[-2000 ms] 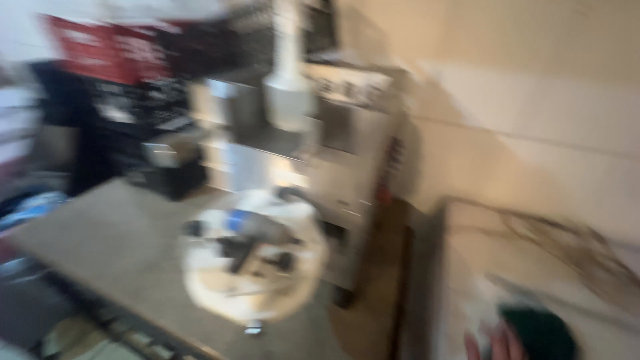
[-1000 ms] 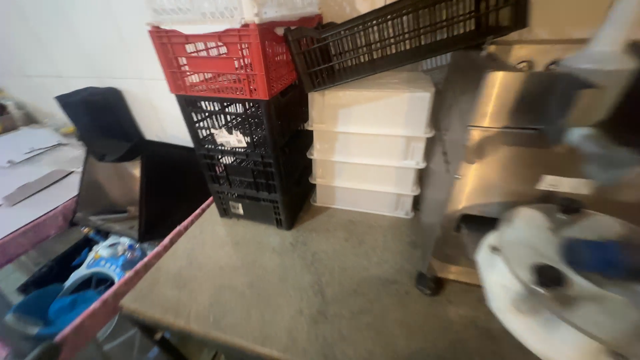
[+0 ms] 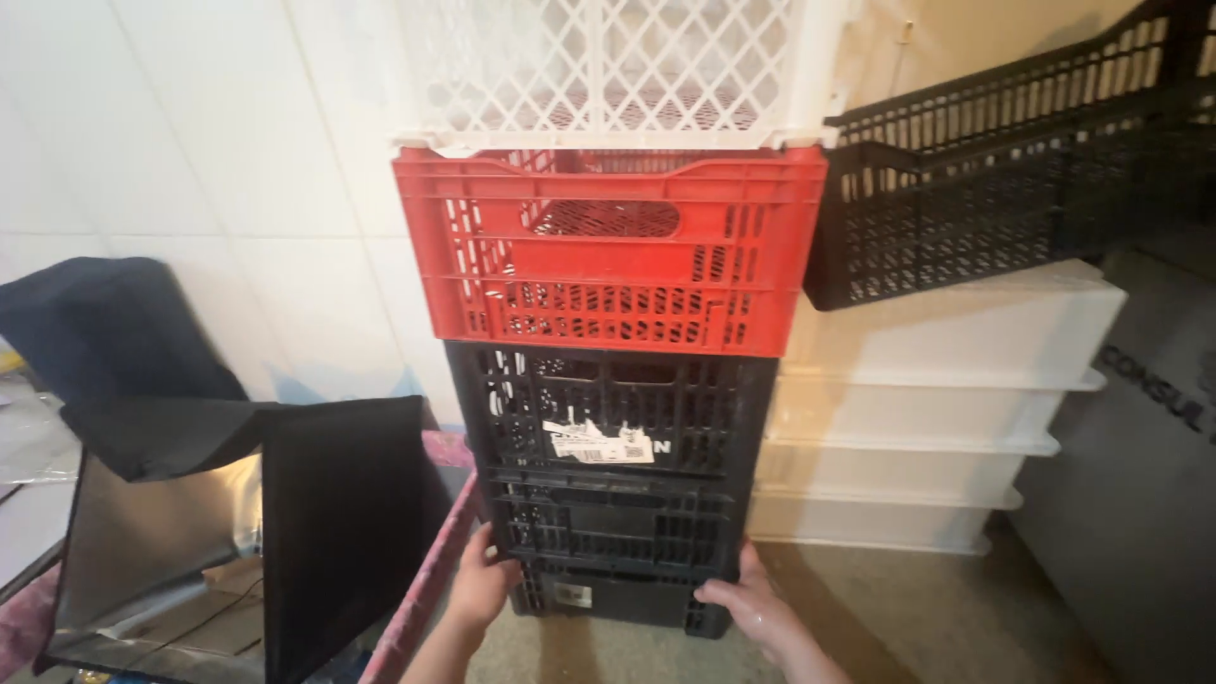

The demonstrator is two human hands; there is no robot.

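A tall stack of plastic crates stands on a grey-brown surface. At its top is a white lattice crate [image 3: 598, 76], under it a red crate [image 3: 608, 256], then black crates [image 3: 608, 408] below, one bearing a torn label. My left hand [image 3: 480, 579] grips the left side of the stack near the lowest black crate [image 3: 627, 598], its fingers partly hidden behind the edge. On the opposite side, my right hand [image 3: 750, 598] holds the same low part, thumb on the front corner and fingers out of sight.
Stacked white plastic bins [image 3: 912, 418] stand at the right, with a tilted black crate [image 3: 988, 180] on top. Beside them is a grey appliance [image 3: 1130, 456]. At the left are an open black insulated bag with silvery lining [image 3: 347, 532], a pink-covered edge [image 3: 427, 589] and the white wall [image 3: 237, 123].
The view has swung left and come close to the crate stack. Both my hands are now on the lower black crates; one second ago neither was visible there.
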